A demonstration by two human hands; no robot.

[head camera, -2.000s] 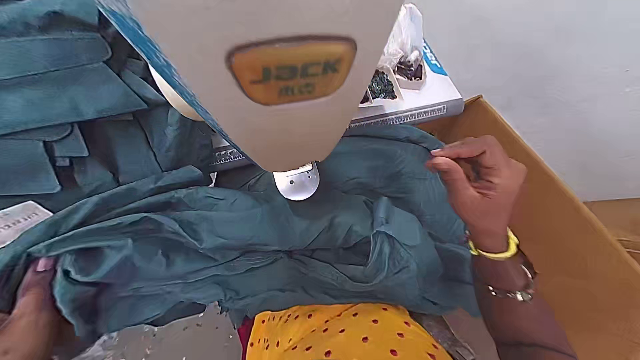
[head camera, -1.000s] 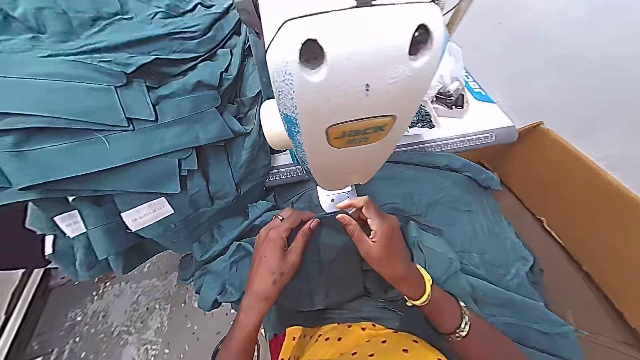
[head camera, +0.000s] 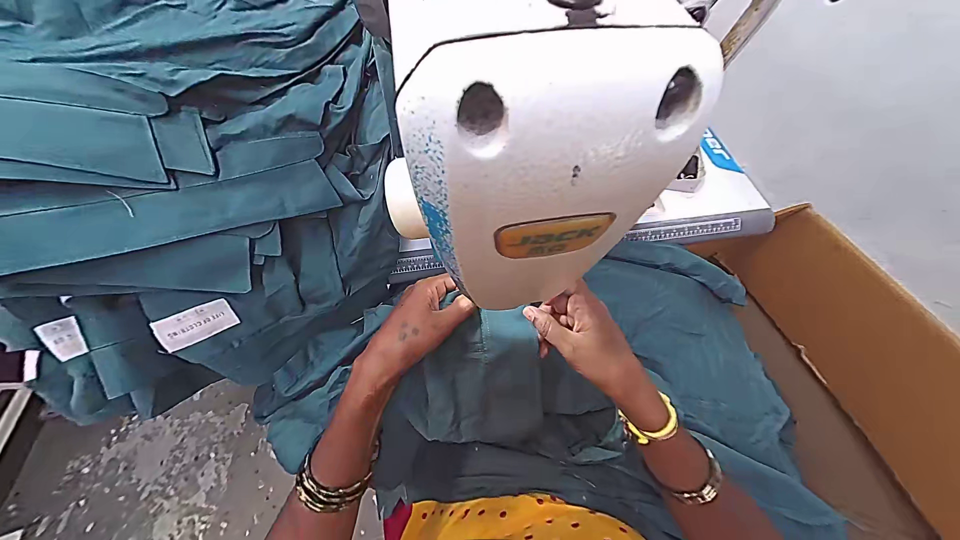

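A white Jack sewing machine head [head camera: 555, 157] stands in front of me, hiding its needle area. Teal fabric [head camera: 487, 390] lies under it and spreads down over my lap and off to the right. My left hand [head camera: 416, 319] grips the fabric at the lower left of the machine head, thumb beside a stitched line. My right hand [head camera: 581, 330] pinches the fabric edge at the lower right of the head, fingertips partly behind it. Both hands are close together, with a flat stretch of cloth between them.
A tall pile of teal garments [head camera: 112, 210] with white labels [head camera: 195, 325] rises at the left. At the right is a cardboard box wall [head camera: 847, 322]. The machine bed [head camera: 705, 217] bears a ruler scale and a small container [head camera: 688, 176]. Speckled floor [head camera: 150, 450] shows lower left.
Two seconds ago my hands were far apart, the right one raised beside the cloth; now both hold fabric near the machine head. The view has shifted, showing more of the garment pile.
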